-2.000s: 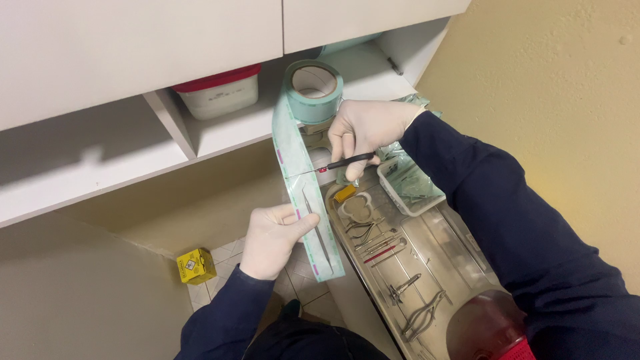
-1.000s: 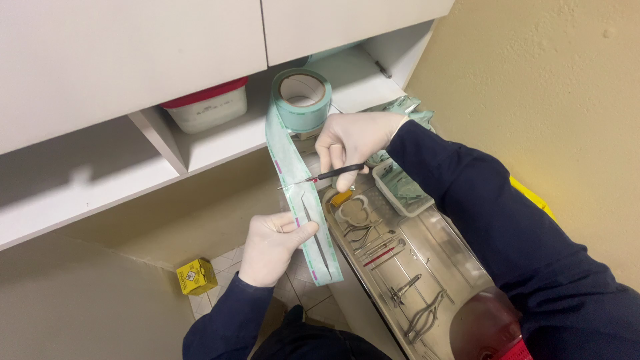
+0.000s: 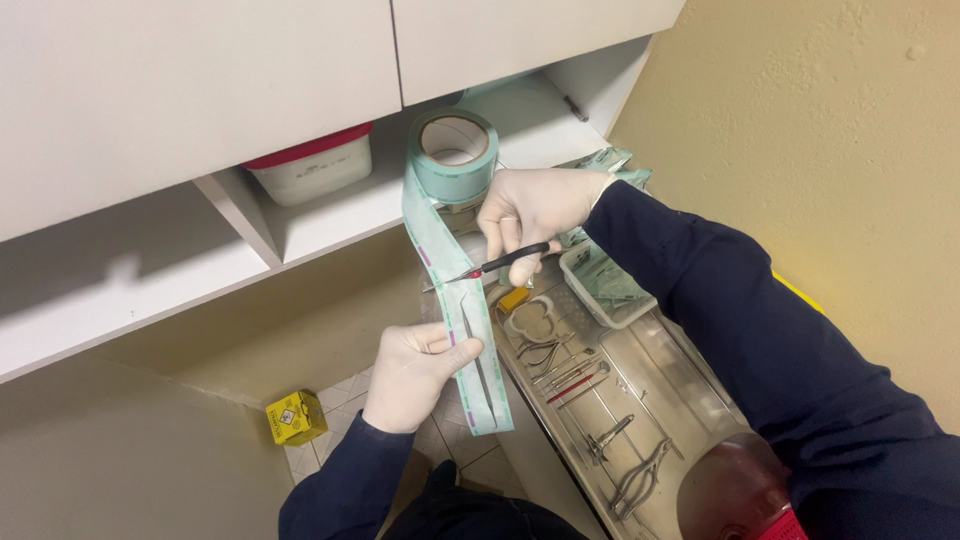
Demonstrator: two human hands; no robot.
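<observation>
My gloved left hand pinches the lower part of a green-edged sterilization pouch strip. A thin metal double-ended dental instrument lies lengthwise along that strip, under my left thumb. The strip hangs from a roll of pouch tubing on the shelf edge. In my gloved right hand are black-handled scissors, their blades across the strip just above the instrument's upper end. Whether the strip is cut there cannot be told.
Below on the right, a metal counter holds pliers, a red-handled instrument and a plastic tub of pouches. A dark red object stands near my right sleeve. A red-lidded container sits on the shelf; a yellow box stands lower left.
The scissors now lie across the strip at a flatter slant than two seconds ago. My left hand keeps its pinch on the strip and instrument.
</observation>
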